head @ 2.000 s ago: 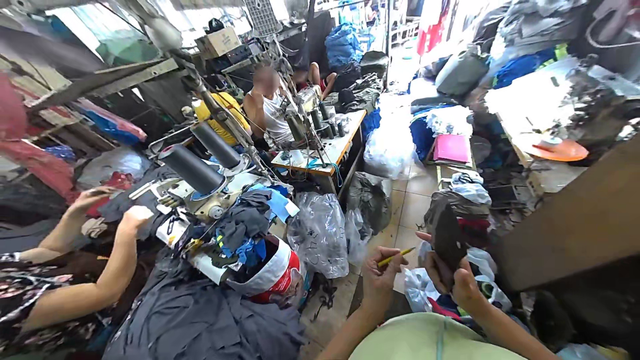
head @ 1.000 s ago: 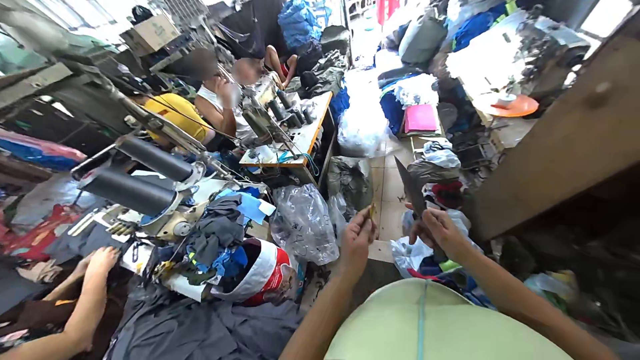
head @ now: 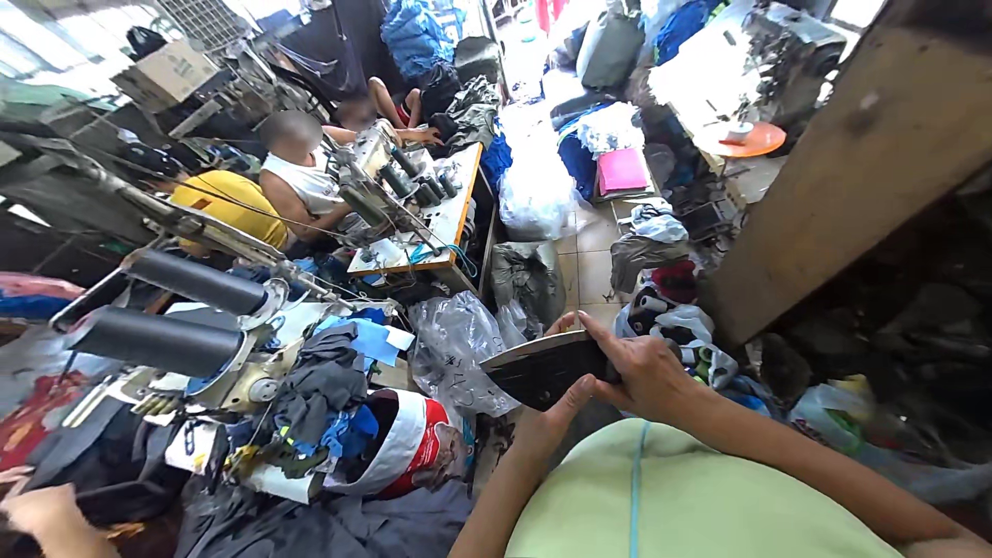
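A dark flat piece [head: 546, 372] with a pale curved upper edge, its material unclear, is held between my two hands in front of my torso. My left hand [head: 559, 411] grips it from below and behind, thumb on the near face and fingertips showing over the top edge. At the piece's right end, my right hand [head: 647, 364] pinches it with thumb and fingers. No pencil can be seen now. Left of my hands lie clear plastic bags [head: 457, 341] and a white and red sack [head: 415, 446] with dark and blue fabric scraps [head: 322, 380].
Large dark thread cones [head: 159, 341] stand over a sewing machine at left, near another person's hand [head: 46, 511]. People sit beyond by a sewing table [head: 449, 232]. A wooden board [head: 845, 170] slants at right. Bagged items [head: 682, 325] lie beside the tiled aisle [head: 593, 256].
My left hand, which held a thin yellow pencil apart from the dark piece, has come over to the piece. The piece has turned from upright to nearly level. The view has shifted.
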